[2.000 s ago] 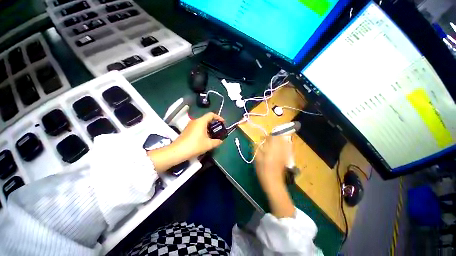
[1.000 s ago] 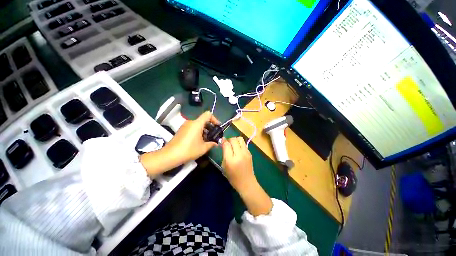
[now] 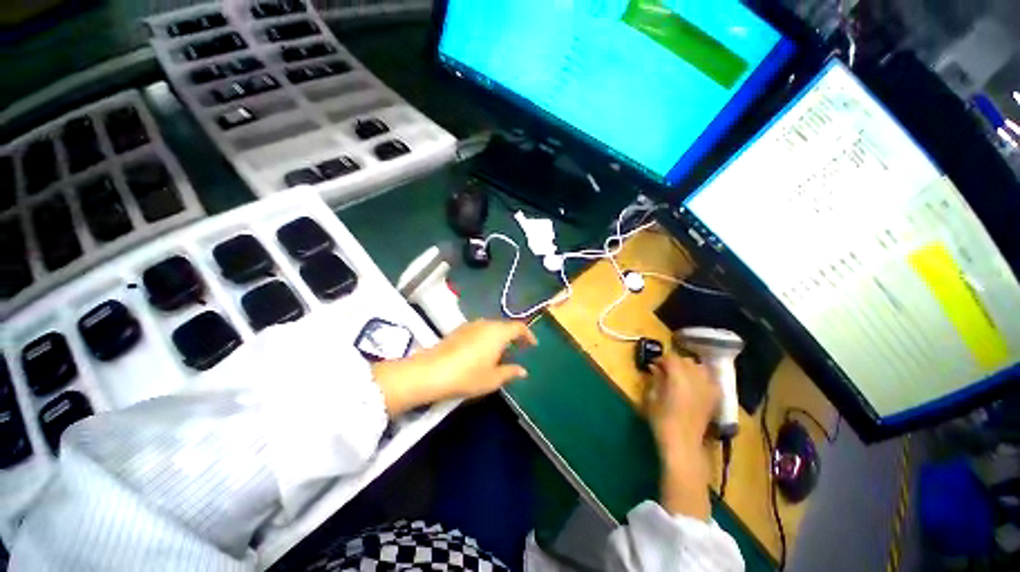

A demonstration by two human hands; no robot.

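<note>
A small black watch unit [image 3: 648, 354] is at the fingertips of my right hand [image 3: 685, 404], above the wooden board, with a white cable [image 3: 605, 322] running to it. My right hand is slightly blurred, beside the handheld barcode scanner [image 3: 723, 369]; whether it grips the unit cannot be told. My left hand [image 3: 475, 360] is empty, fingers apart, over the green mat's edge. The white tray [image 3: 101, 302] holds rows of black units [image 3: 272, 302] left of my left hand. A pale-faced unit or pocket [image 3: 384, 339] shows by my left wrist.
A second scanner [image 3: 428, 285] lies by the tray's right edge. Another black unit [image 3: 478, 253] is on a cable near a black mouse [image 3: 468, 208]. Two monitors stand ahead, left [image 3: 582, 67] and right [image 3: 861, 223]. Another mouse [image 3: 795, 460] is at right. More trays [image 3: 369, 151] lie at upper left.
The black unit has gone from between my hands to the wooden board by my right hand. My left hand has let go and opened. My right hand has moved right, beside the scanner.
</note>
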